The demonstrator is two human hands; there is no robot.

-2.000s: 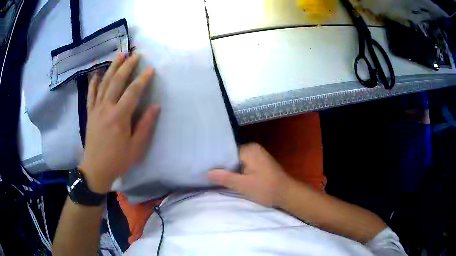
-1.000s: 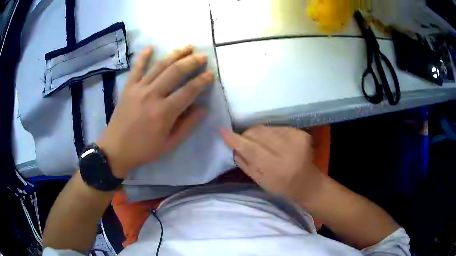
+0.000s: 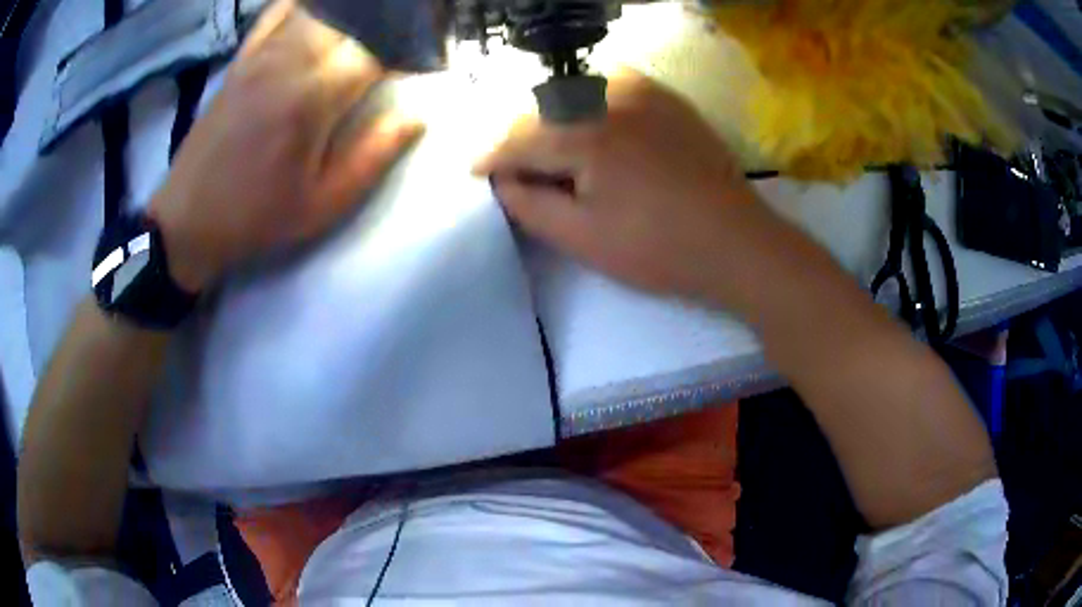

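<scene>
A large pale fabric panel (image 3: pixel 368 344) lies over the table and its near edge. A thin dark seam edge (image 3: pixel 545 356) runs along its right side. Dark strips (image 3: pixel 115 166) and a pale pocket piece (image 3: pixel 142 57) lie at the upper left. My left hand (image 3: pixel 279 142) rests on the panel, its fingertips lost in glare and behind the machine. My right hand (image 3: pixel 629 190) pinches the panel's right edge near the lamp, thumb and fingers together. The presser foot and needle area (image 3: pixel 567 71) shows above it, partly hidden by glare.
A yellow fluffy bundle (image 3: pixel 860 83) hangs right of the needle. Black-handled scissors (image 3: pixel 920 267) lie near the right table edge, partly behind my forearm. A black flat object (image 3: pixel 1006 208) lies right of them. A ruled measuring strip (image 3: pixel 676 401) runs along the front edge.
The view has shifted up, bringing in the machine head. Both hands have moved up the panel, my right hand now gripping its edge by the needle. The pocket piece sits further up and left.
</scene>
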